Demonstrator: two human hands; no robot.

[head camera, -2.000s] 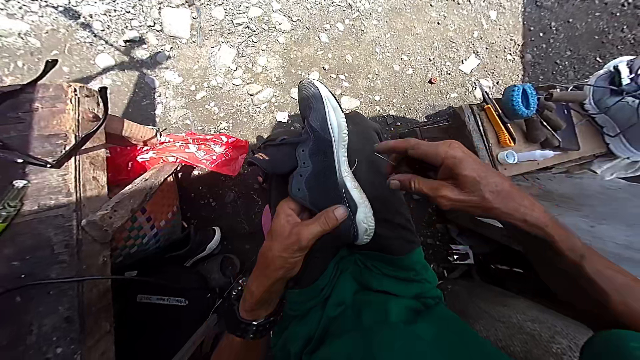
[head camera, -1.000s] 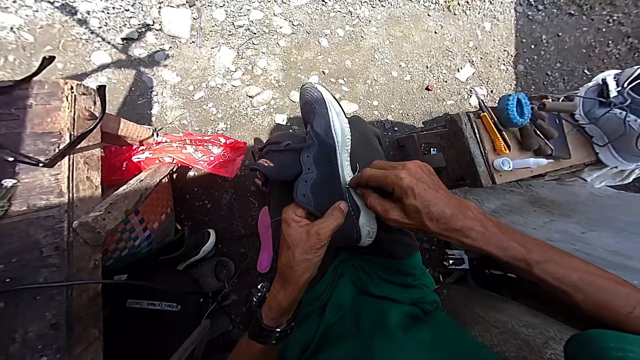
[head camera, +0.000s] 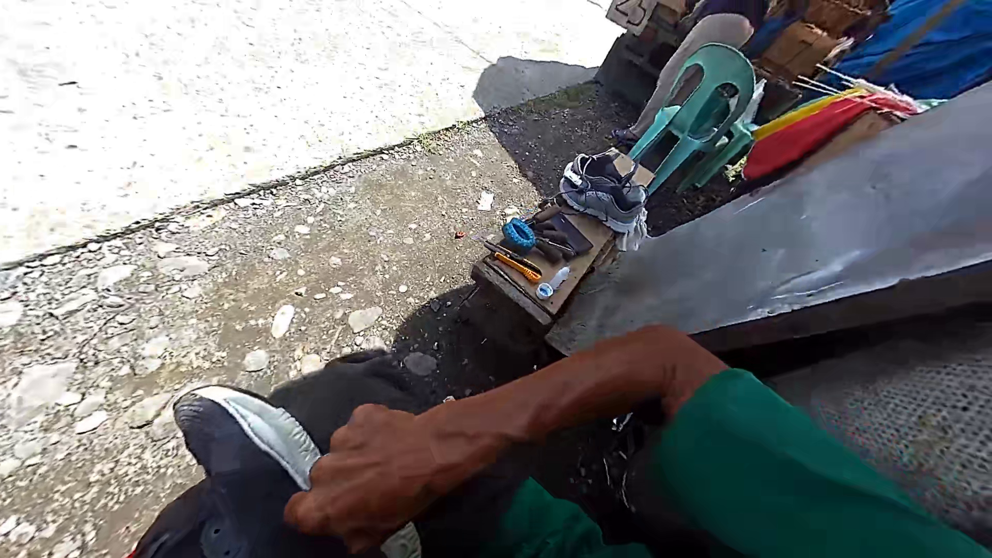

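Note:
A dark sneaker with a white sole (head camera: 267,438) lies over my lap at the lower left, its toe pointing up and left. My right hand (head camera: 372,473) is at the sneaker's sole edge with its fingers curled in; whether something thin is between them cannot be told. My left hand is outside the frame. On the small wooden bench to the right lie a yellow utility knife (head camera: 518,261), a blue ring-shaped roll (head camera: 518,233), dark tool handles (head camera: 554,242) and a small white tube (head camera: 552,283).
A grey sneaker (head camera: 604,190) stands at the bench's far end. Beyond it are a green plastic chair (head camera: 697,116) and a person's bare leg (head camera: 694,66). A grey slab (head camera: 790,240) runs along the right. Stony ground (head camera: 310,263) lies ahead.
The view has swung far to the right, and my left hand has dropped out of it. My right hand remains by the sneaker's sole.

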